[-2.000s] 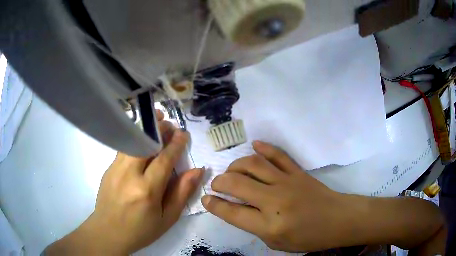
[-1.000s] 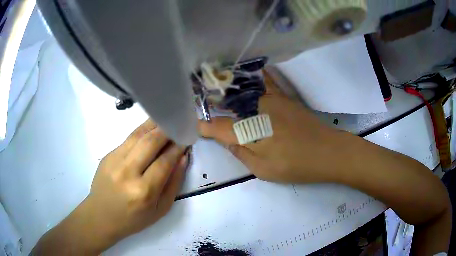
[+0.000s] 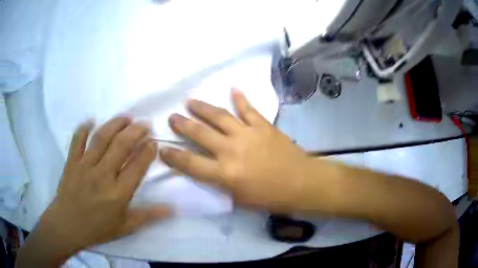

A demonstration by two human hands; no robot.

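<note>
A large white fabric panel (image 3: 131, 57) lies on the table left of the sewing machine head (image 3: 414, 31); its upper part is washed out by glare. My left hand (image 3: 107, 178) lies on the fabric at the left, fingers slightly spread and blurred. My right hand (image 3: 236, 146) lies flat on the fabric beside it, fingers spread. A dark line or fold runs between my fingertips. A small white piece or flap (image 3: 191, 199) lies below the hands. The needle plate (image 3: 299, 81) shows just right of the fabric's edge.
A phone in a red case (image 3: 424, 91) lies right of the machine. A small round metal part (image 3: 329, 85) is set in the table beside the needle plate. A dark-ringed worn patch (image 3: 291, 229) is near the table's front edge (image 3: 340, 235). A red curved shape is at the right edge.
The view has swung left, so the machine head now sits at the upper right. Both hands have moved away from the needle area and lie on the fabric to its left.
</note>
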